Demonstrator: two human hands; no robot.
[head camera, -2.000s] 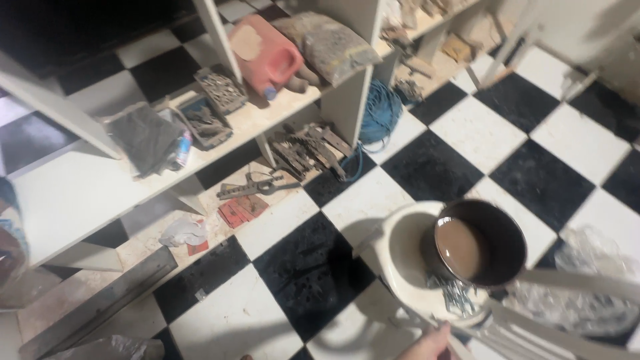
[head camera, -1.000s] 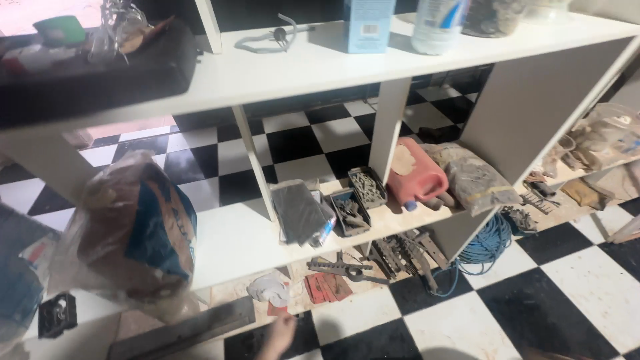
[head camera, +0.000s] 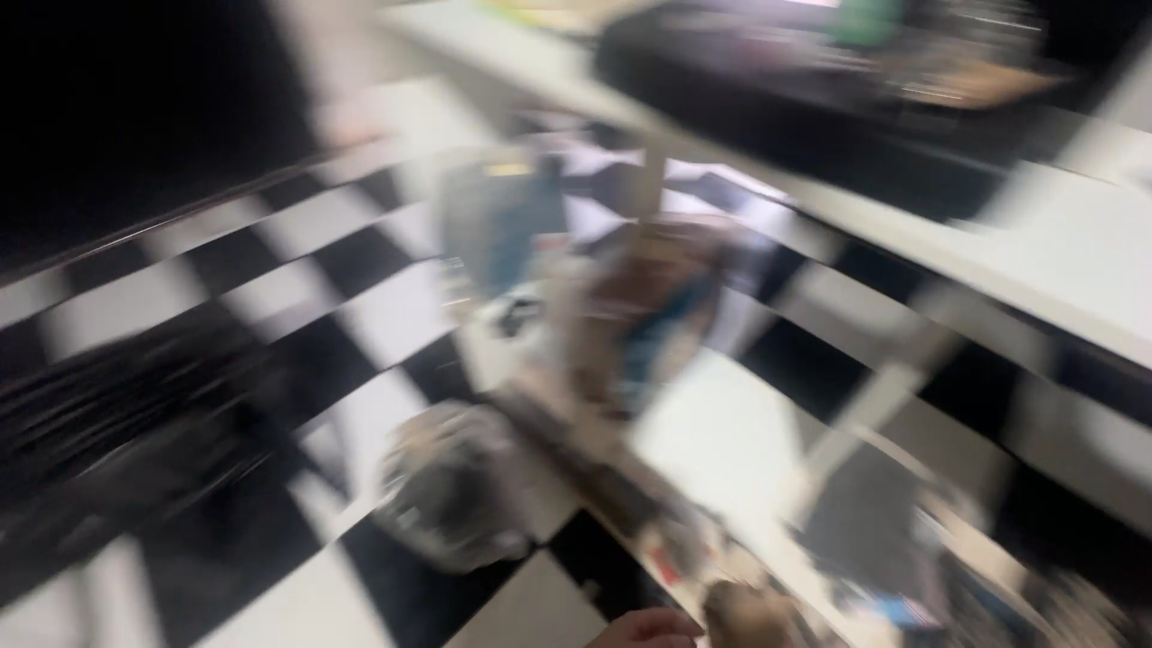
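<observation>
At the bottom edge, a little right of centre, part of my left hand (head camera: 644, 627) shows, badly blurred. Whether it holds anything cannot be told. Just right of it is a brown, blurred thing (head camera: 749, 614) whose kind cannot be made out. My right hand is out of view. Up and to the left of my left hand, a clear plastic bag with dark contents (head camera: 454, 486) lies on the checkered floor. A brown and blue bag in plastic (head camera: 661, 310) stands at the shelf's end, beside a blurred bluish package (head camera: 504, 220).
White shelving (head camera: 909, 243) crosses the right side, with a black tray-like thing (head camera: 774, 117) holding mixed items on its top. A dark flat item (head camera: 859, 504) lies on the lower shelf. Black plastic-like material (head camera: 135, 432) is at left.
The view has swung far left, from the pot and white bucket across the shelving to the bagged items. The pot and bucket have left the view.
</observation>
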